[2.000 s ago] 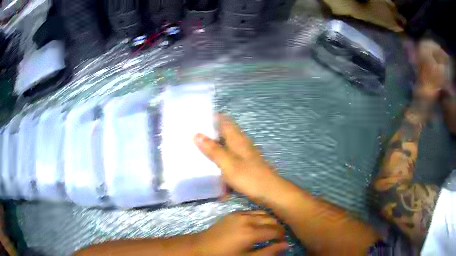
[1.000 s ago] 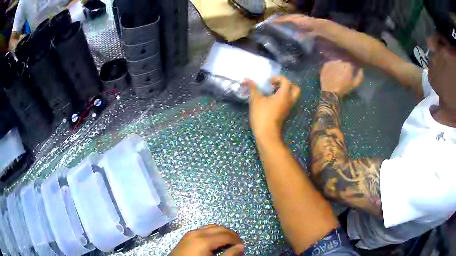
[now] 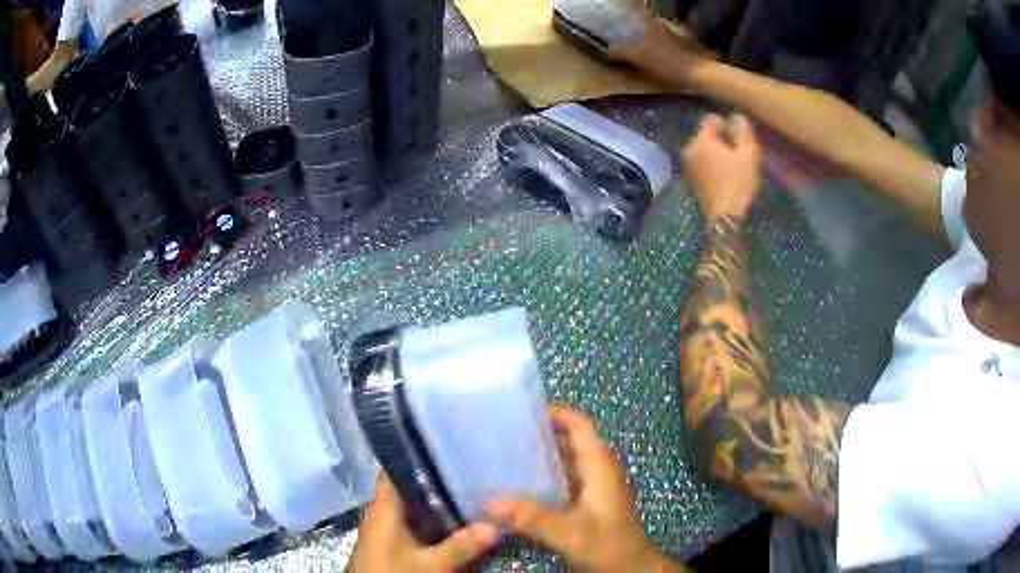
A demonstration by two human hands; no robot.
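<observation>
A part-built unit, a frosted white cover [image 3: 479,409] with a glossy black ribbed base [image 3: 380,375] on its left side, is held upright at the bottom centre. My left hand [image 3: 408,537] grips its lower left end by the black base. My right hand [image 3: 587,504] holds the lower right of the white cover, thumb across its front. Part of both hands is cut off by the lower edge. A row of frosted covers [image 3: 280,420] stands close to the left of the held unit.
Another unit [image 3: 587,168] lies on the bubble wrap [image 3: 604,325] beyond. Tall columns of black sleeves [image 3: 324,123], a single sleeve [image 3: 266,157] and small wired parts [image 3: 196,237] are at the back left. A person's tattooed arm [image 3: 727,369] rests at right; their other hand holds a unit on brown cardboard [image 3: 515,50].
My right hand has come back from the far unit to the near bubble wrap, and a unit is now between both my hands. The other person's far hand has moved back onto the cardboard.
</observation>
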